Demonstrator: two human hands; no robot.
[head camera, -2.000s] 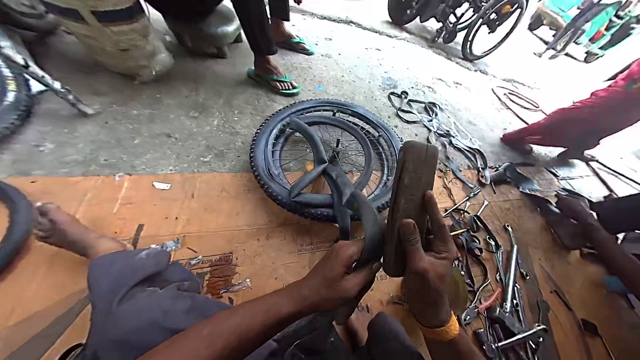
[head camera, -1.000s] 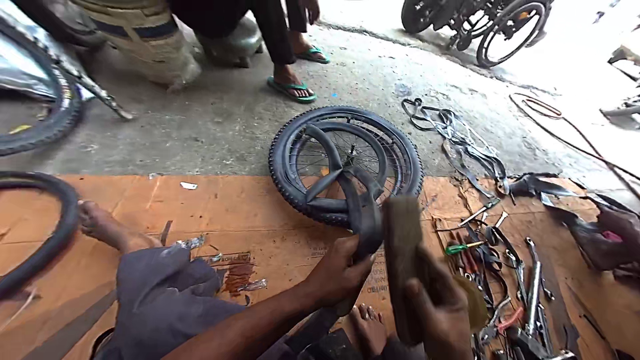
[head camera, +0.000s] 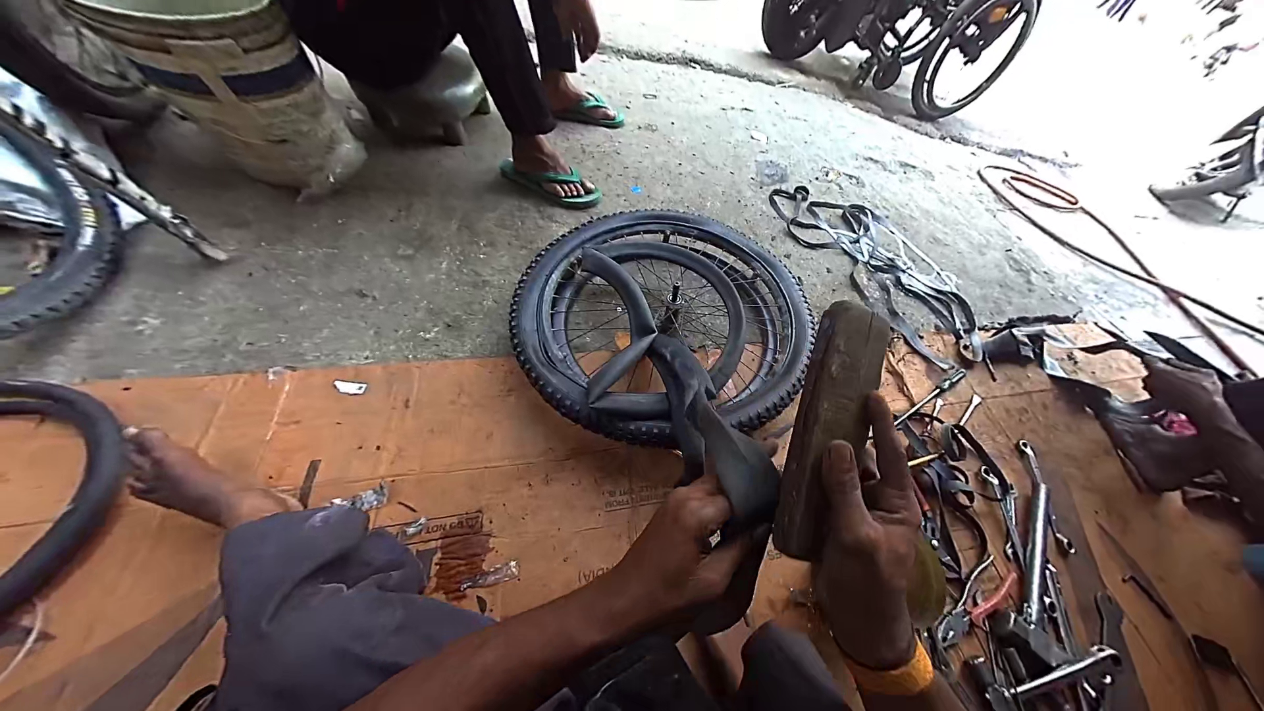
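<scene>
My left hand (head camera: 691, 548) grips a black rubber inner tube (head camera: 736, 464), whose loops run up over a bicycle wheel. In my right hand (head camera: 874, 533), which has an orange band at the wrist, is a worn dark block (head camera: 834, 425), held upright beside the tube. What the block is made of, I cannot tell. The spoked wheel with its knobby tire (head camera: 533, 346) lies flat, partly on the cardboard sheet (head camera: 395, 444) and partly on the concrete.
Wrenches and other hand tools (head camera: 1035, 533) lie in a pile at the right. Beyond them is a co-worker's hand (head camera: 1185, 395). Rubber strips (head camera: 889, 257) lie on the concrete. A person's sandalled foot (head camera: 553, 183) is behind the wheel, and another tire (head camera: 94, 474) stands at the left.
The block has swung from in front of the tube a second ago to its right side. The view has shifted somewhat since two seconds ago.
</scene>
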